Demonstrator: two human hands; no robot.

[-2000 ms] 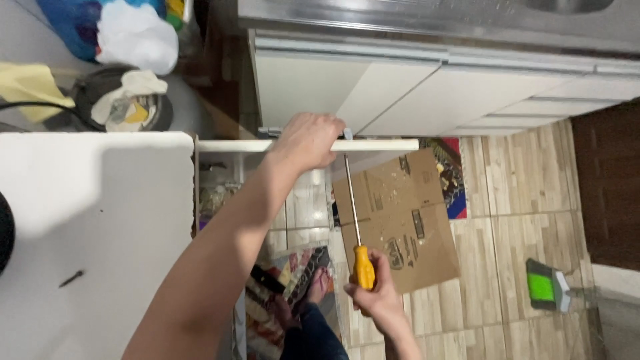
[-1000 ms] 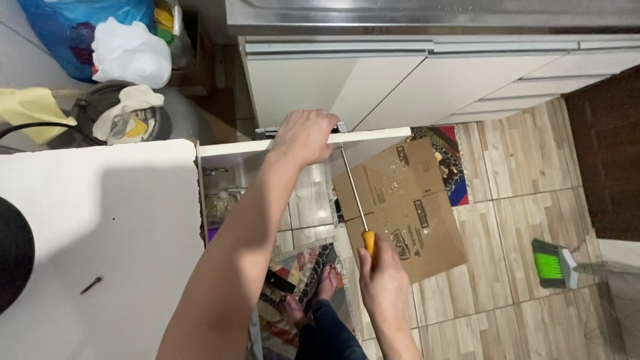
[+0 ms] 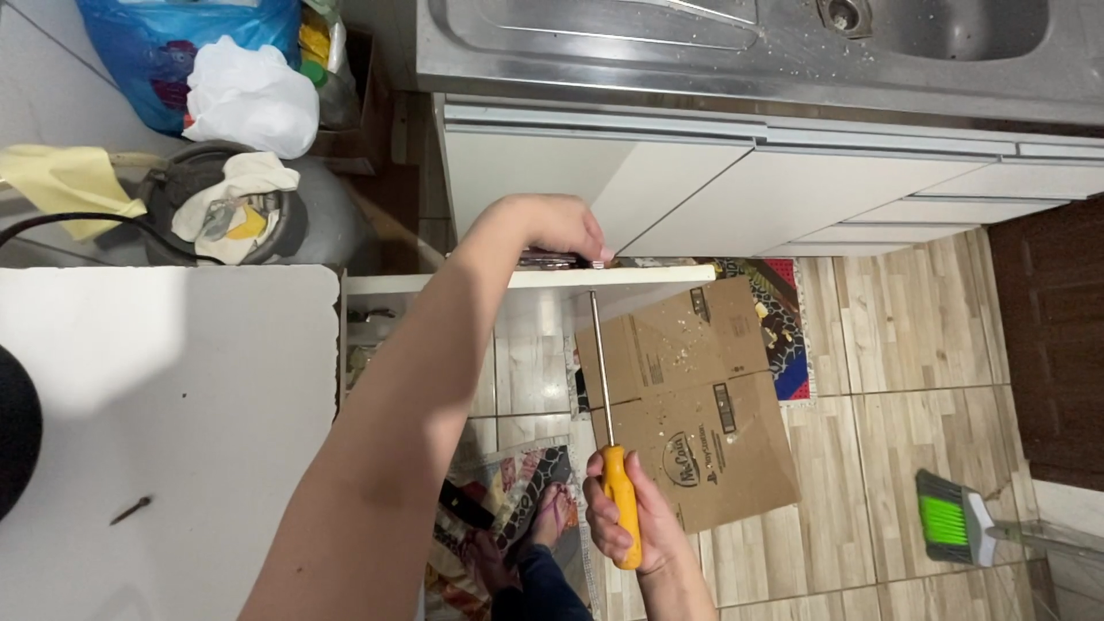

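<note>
My right hand (image 3: 634,517) grips the yellow handle of a screwdriver (image 3: 623,509), whose metal shaft runs up to the inner face of an open white cabinet door (image 3: 638,278). My left hand (image 3: 561,226) reaches over the door's edge, its fingers at a metal handle (image 3: 556,259) on the outer side; the fingertips are partly hidden, and whether they grip it is unclear. A screw (image 3: 131,510) lies on the white top (image 3: 172,414) at the left.
Flattened cardboard (image 3: 690,405) lies on the tiled floor over a patterned mat (image 3: 789,345). A steel sink counter (image 3: 604,60) and white cabinets (image 3: 595,172) stand ahead. A gas cylinder (image 3: 328,216) is at the left, a broom (image 3: 953,522) at the right.
My left hand has shifted on the door's edge, its fingers now over the far side. My right hand still holds the screwdriver, with its fingers wrapped more fully around the handle.
</note>
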